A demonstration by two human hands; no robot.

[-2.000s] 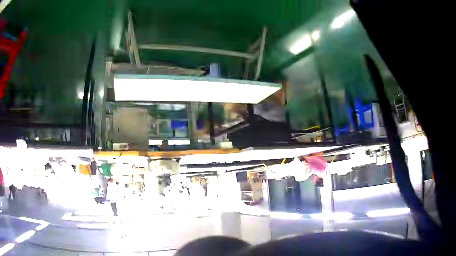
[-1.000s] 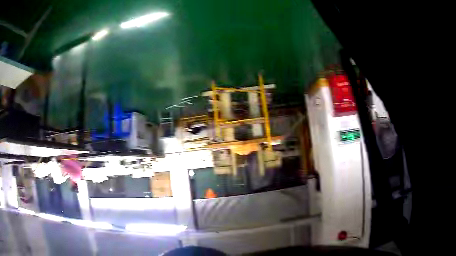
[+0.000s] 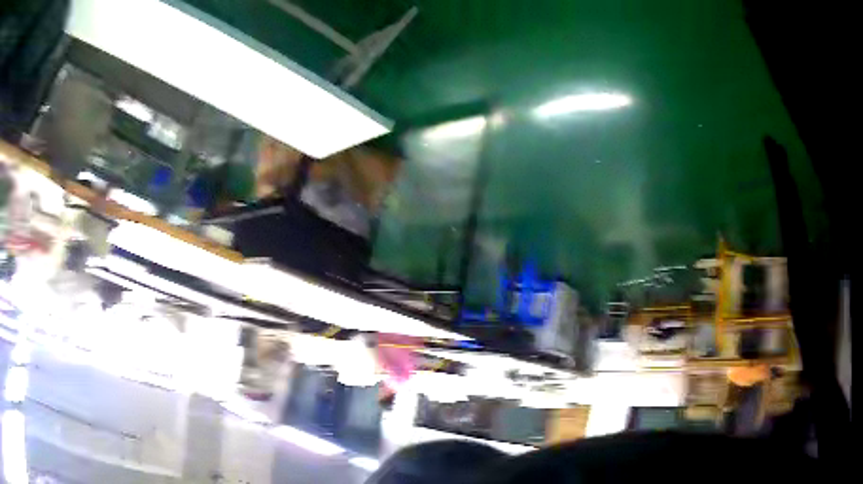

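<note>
Neither of my hands can be made out. The picture is upside down and blurred. Nearest in front is a long white table top (image 3: 227,80) at the upper left, tilted in the picture, with pale metal legs (image 3: 378,45) above it. Below it lies a long sewing table with an orange-brown edge (image 3: 161,219). Dark limp material (image 3: 289,241) is bunched beside that table. A dark, shapeless part (image 3: 606,458) covers the bottom edge and a black area covers the right edge; I cannot tell what they are.
A green floor (image 3: 587,189) with light reflections fills the top. Blue stools or bins (image 3: 532,295) stand right of centre. A yellow metal frame (image 3: 724,302) is at the right. A pink-red cloth (image 3: 396,357) hangs near the tables. A tan box-like thing (image 3: 568,425) is at the lower right.
The view has swung back to the left and tilted. The white table top shows larger at the upper left, and the yellow frame has shifted right. The white pillar with the red sign is gone.
</note>
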